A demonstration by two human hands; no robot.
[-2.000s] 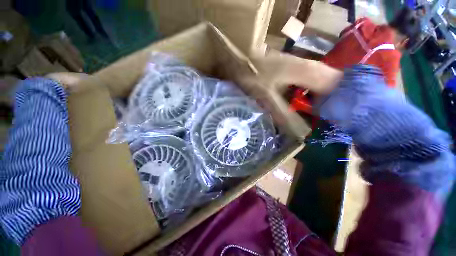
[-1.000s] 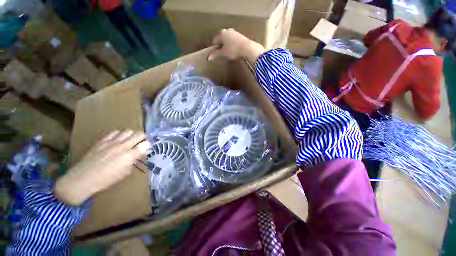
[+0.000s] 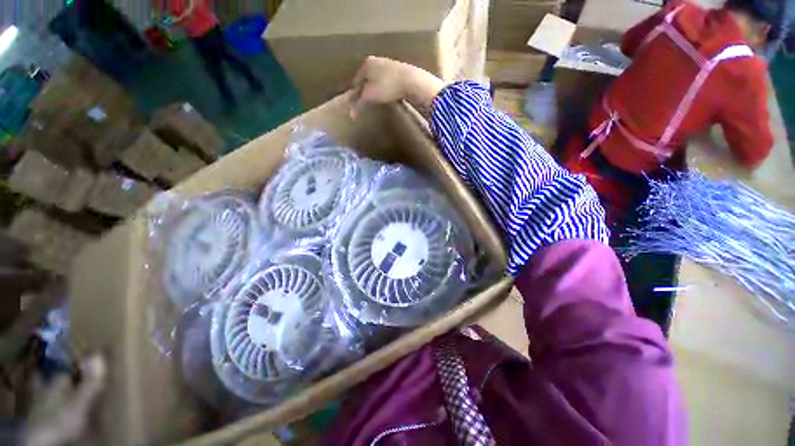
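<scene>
An open brown carton [image 3: 418, 335] stands tilted in front of me. Several bagged front grilles lie in it, pale and round with radial ribs and white centres; one [image 3: 399, 253] is at the right and another [image 3: 272, 322] at the lower middle. Clear plastic bags [image 3: 187, 305] wrap them. My right hand [image 3: 388, 85] grips the carton's far rim, with the fingers over the edge. My left hand [image 3: 65, 401] is blurred and dark at the lower left, beside the carton's left flap; its finger state is unclear.
A person in red [image 3: 684, 87] sits at the bench on the right. A bundle of blue and white lead wires [image 3: 723, 231] lies on the cardboard-covered bench [image 3: 732, 348]. A closed carton [image 3: 362, 39] stands beyond mine. Stacked cartons [image 3: 131, 157] and another person [image 3: 196, 19] are at the left.
The left flap has swung outward, uncovering another bagged grille at the left. My left hand has moved off the flap to the lower left. My right hand has come onto the far rim.
</scene>
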